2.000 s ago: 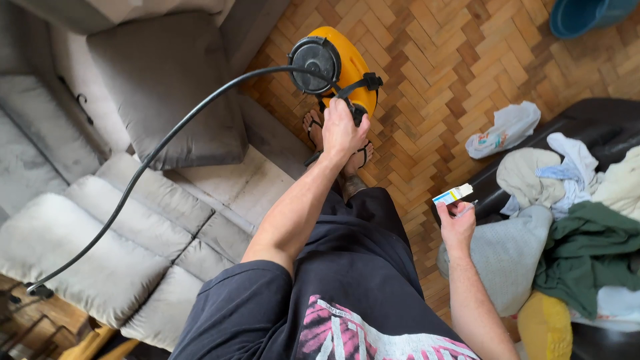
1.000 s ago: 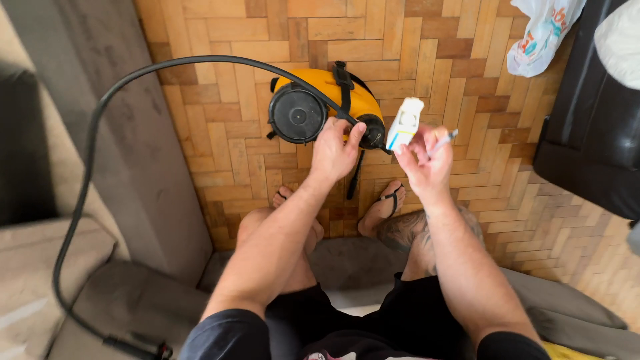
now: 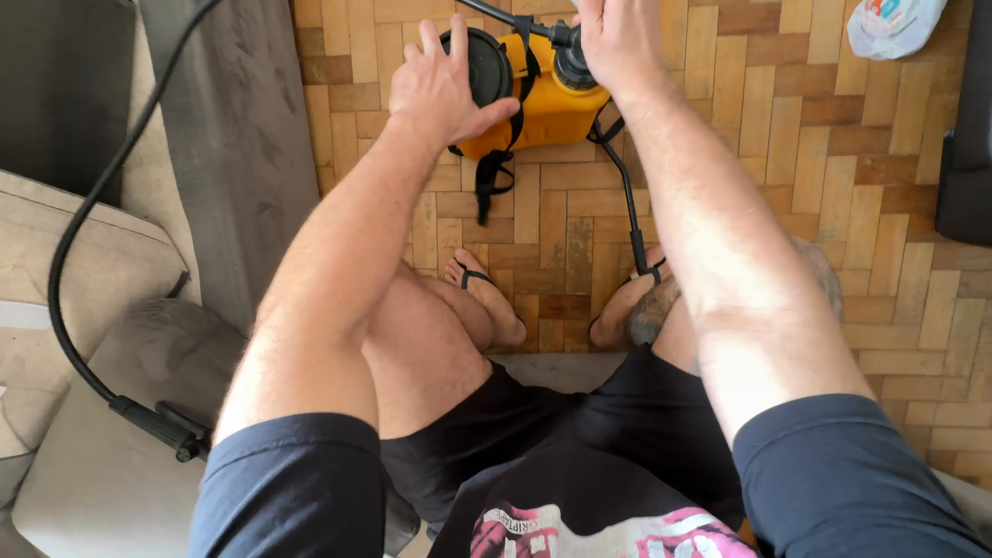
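A yellow backpack sprayer (image 3: 535, 124) with black straps lies on the floor at the top. My left hand (image 3: 440, 85) rests with spread fingers at its round black lid (image 3: 482, 68), the fingertips over the lid's edge. At the black hose fitting (image 3: 572, 58) is my right hand (image 3: 620, 39), cut off by the top edge; its fingers are mostly hidden, so I cannot tell what it holds. The black hose (image 3: 66, 248) curves down the left side to a spray handle (image 3: 155, 426) on the sofa.
Grey sofa parts (image 3: 225, 155) stand at the left. My feet in flip-flops (image 3: 484, 291) are on the herringbone wood floor (image 3: 721, 124), near a black wand (image 3: 629, 201). A plastic bag (image 3: 891, 27) lies at the upper right beside dark furniture (image 3: 969, 155).
My left hand has moved from the hose by the fitting to the round lid. The small white box seen earlier in my right hand is out of sight. The view has shifted.
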